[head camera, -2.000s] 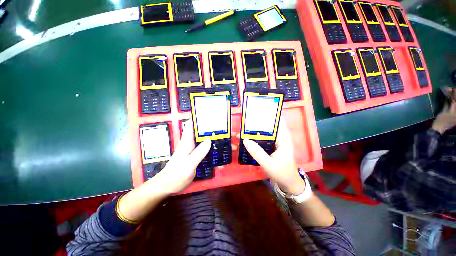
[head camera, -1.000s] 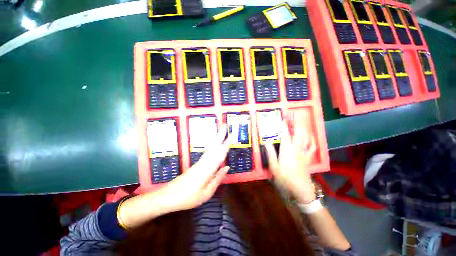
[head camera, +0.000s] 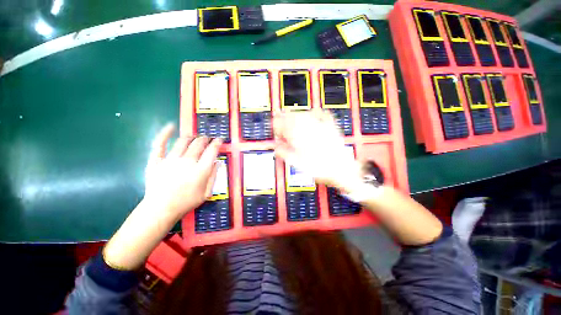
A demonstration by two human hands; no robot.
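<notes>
A red phone tray (head camera: 264,237) lies in front of me with two rows of keypad phones in its recesses. Two back-row phones at the left, one of them the lit phone (head camera: 254,92), have white screens; the other back-row screens are black. The front row holds phones with lit screens, such as the second phone (head camera: 259,173). The front right recess (head camera: 376,161) is empty. My left hand (head camera: 183,175) is over the tray's left edge and the first front phone, fingers apart, holding nothing. My right hand (head camera: 317,144), blurred, is over the middle of the tray and holds nothing visible.
A second red tray (head camera: 424,136) with phones stands at the right, one recess empty. Behind my tray lie a black-screen phone (head camera: 230,19), a yellow and black pen (head camera: 284,31) and a lit phone (head camera: 347,35). A person's dark checked sleeve (head camera: 523,209) is at the right.
Two back-row screens at the left have turned from black to white. My left hand has moved left and my right hand back and left. The phones held earlier are in the front row.
</notes>
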